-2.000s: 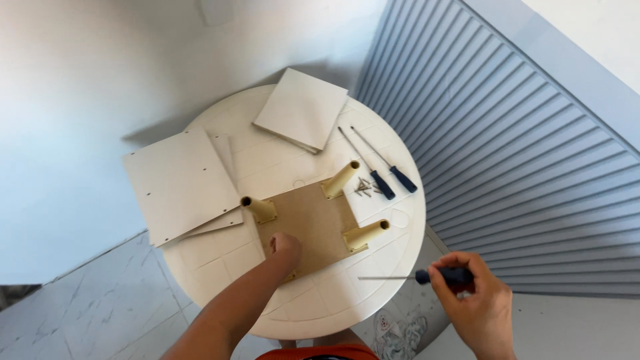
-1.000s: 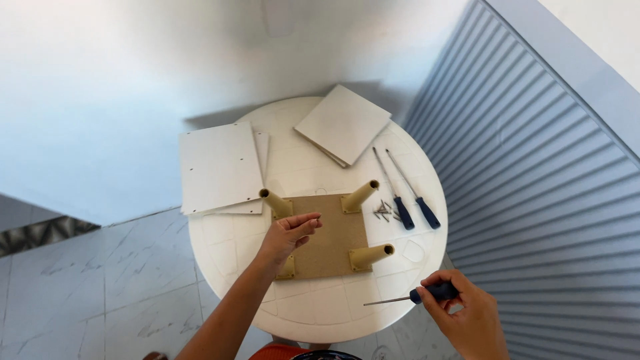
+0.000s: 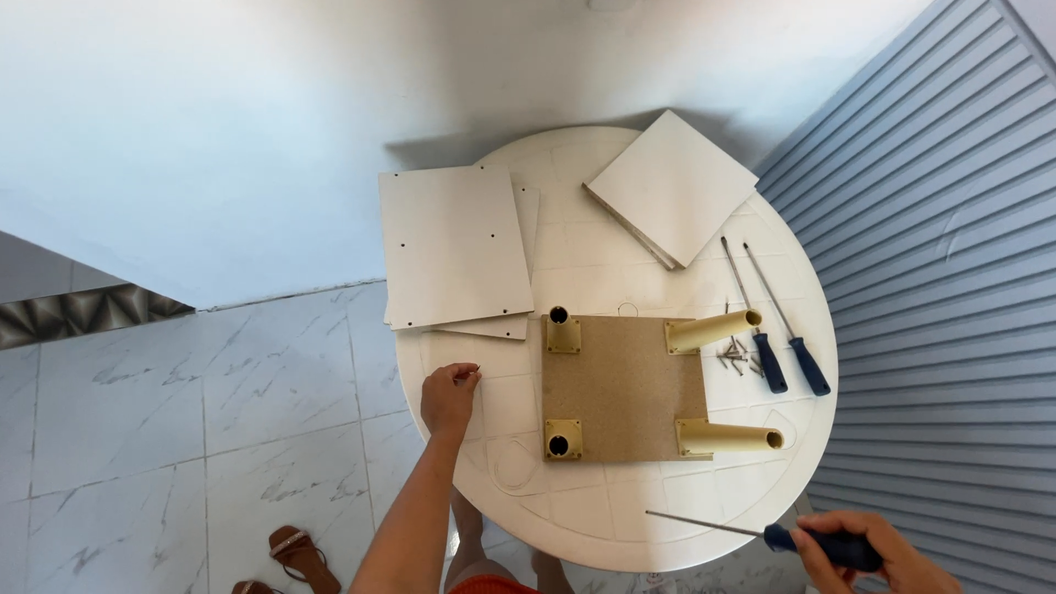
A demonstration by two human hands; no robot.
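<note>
My left hand [image 3: 450,400] is over the left side of the round white table [image 3: 577,528], pinching something small and dark, likely a screw. In my right hand [image 3: 866,553], at the lower right, is a dark blue-handled screwdriver [image 3: 817,546], its shaft pointing left over the table's front edge. Between the hands lies a brown fibreboard panel [image 3: 623,388] with yellowish legs at its corners: upper left [image 3: 563,330], lower left [image 3: 563,439], upper right [image 3: 714,332] and lower right [image 3: 730,438]. Loose screws [image 3: 734,355] lie right of the panel.
Drilled white panels [image 3: 458,247] are stacked at the table's left. More white boards [image 3: 672,190] lie at the back. Two blue-handled screwdrivers [image 3: 769,363] [image 3: 808,367] rest at the right. A wall stands behind, a ribbed grey panel [image 3: 932,272] at right, and sandals [image 3: 305,561] on the floor.
My left hand has moved from above the fibreboard panel to the table's left side. My right hand still holds the screwdriver. The view has shifted.
</note>
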